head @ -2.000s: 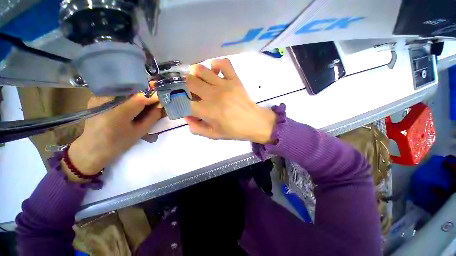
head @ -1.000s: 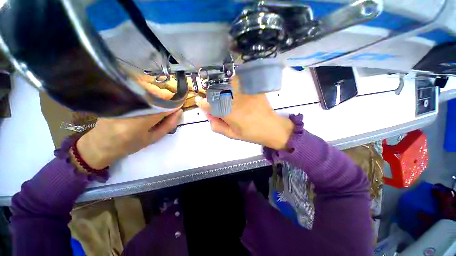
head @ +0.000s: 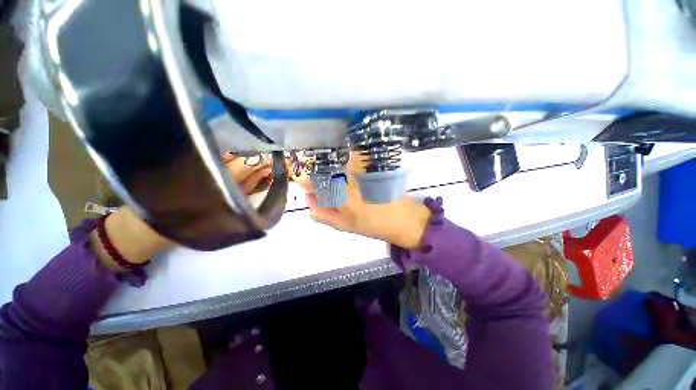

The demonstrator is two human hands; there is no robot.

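Note:
The khaki-brown garment panel (head: 67,171) lies at the left of the white machine table, with a small metal zipper end (head: 99,208) near my left wrist. My left hand (head: 136,234) reaches to the needle area; the dark glossy loop (head: 145,114) of the machine hides most of it. My right hand (head: 370,217) is just right of the grey ribbed guard (head: 330,190), its thumb near the guard's lower left. The presser foot area glows between the hands. Machine parts hide the right fingertips, so neither hand's grip shows clearly.
The white sewing machine head (head: 427,57) fills the top, with a spring and grey knob (head: 381,185) over my right hand. A smartphone (head: 490,164) lies on the table (head: 252,266). A red stool (head: 603,257) stands at right. Brown cloth (head: 534,266) hangs below the table edge.
The view has shifted, and the machine head and dark loop now cover more of the picture and of my left hand. Both hands stay beside the needle area.

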